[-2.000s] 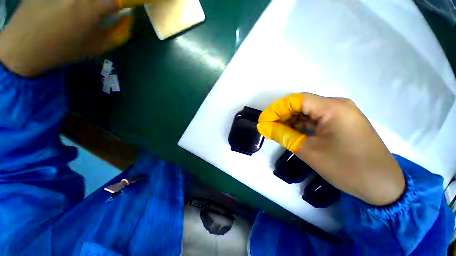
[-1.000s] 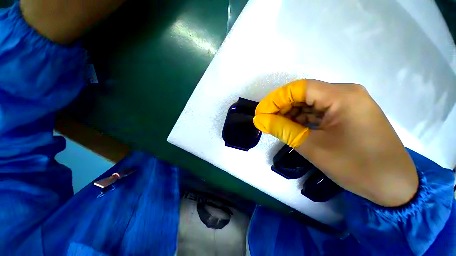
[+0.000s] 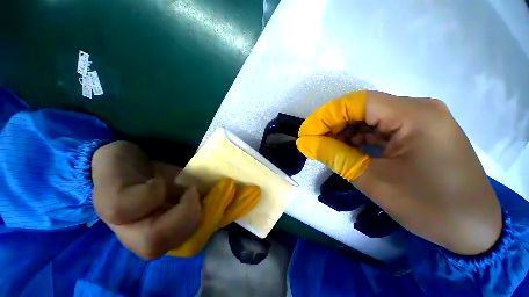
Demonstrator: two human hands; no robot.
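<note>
My left hand (image 3: 174, 203), with yellow finger cots, holds a pale yellow pad with a white edge (image 3: 238, 180) at the near edge of the white foam sheet. The pad's upper right edge overlaps a black octagonal watch case (image 3: 281, 139). My right hand (image 3: 400, 156) is above the foam sheet, thumb and forefinger cots pinched together beside that case. Whether a tiny piece is between these fingertips cannot be told. Two more black cases (image 3: 341, 192) lie partly under my right hand.
The white foam sheet (image 3: 348, 52) lies on the green bench (image 3: 151, 69). Small white printed labels (image 3: 89, 75) lie on the bench at the left. My blue sleeves and lap are along the bottom, with a dark round shape on grey cloth (image 3: 248, 246).
My left hand has come from the upper left to the near edge of the foam sheet, now holding the pad. My right hand has stayed nearly in place, its fingertips still pinched.
</note>
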